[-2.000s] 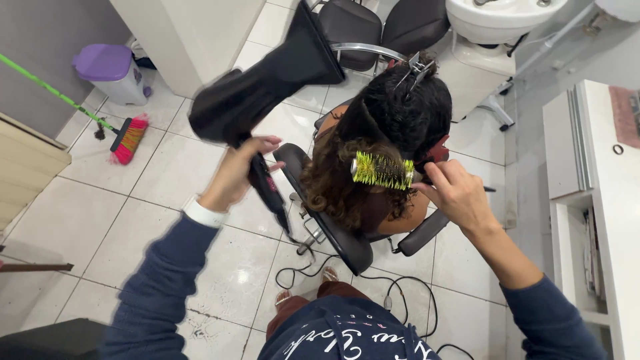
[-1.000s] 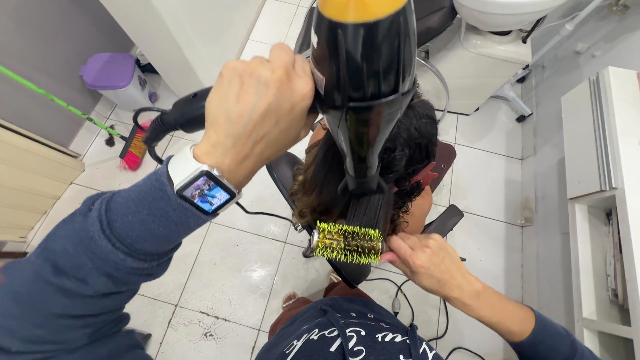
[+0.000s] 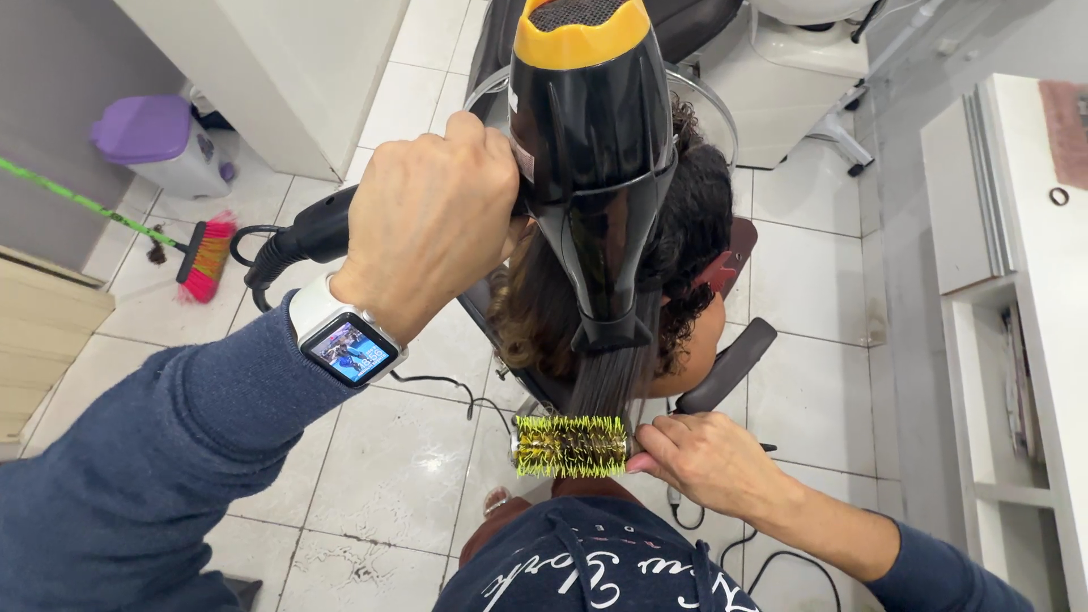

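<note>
My left hand (image 3: pixel 433 217) is closed around the handle of a black hair dryer (image 3: pixel 595 136) with a yellow rear ring. The dryer's flat nozzle points down at a straight, dark section of hair (image 3: pixel 605 382) on a seated person. That section runs down to a round brush (image 3: pixel 571 446) with yellow-green bristles. My right hand (image 3: pixel 710 463) grips the brush handle, which is mostly hidden by the fingers. Curly dark hair (image 3: pixel 701 191) covers the far side of the person's head, and looser brownish curls (image 3: pixel 514 327) hang left of the nozzle.
A chair armrest (image 3: pixel 728 365) juts out right of the person. Black cords (image 3: pixel 442 381) lie across the tiled floor. A broom (image 3: pixel 204 255) and a purple-lidded bin (image 3: pixel 153 140) stand at the left. White shelving (image 3: pixel 977 340) is at the right, with a wheeled washbasin unit (image 3: pixel 790 93) behind.
The dryer has come over the hair, turned from sideways to nozzle down. The brush has moved from beside the head down toward my torso, and the hair section now lies straight.
</note>
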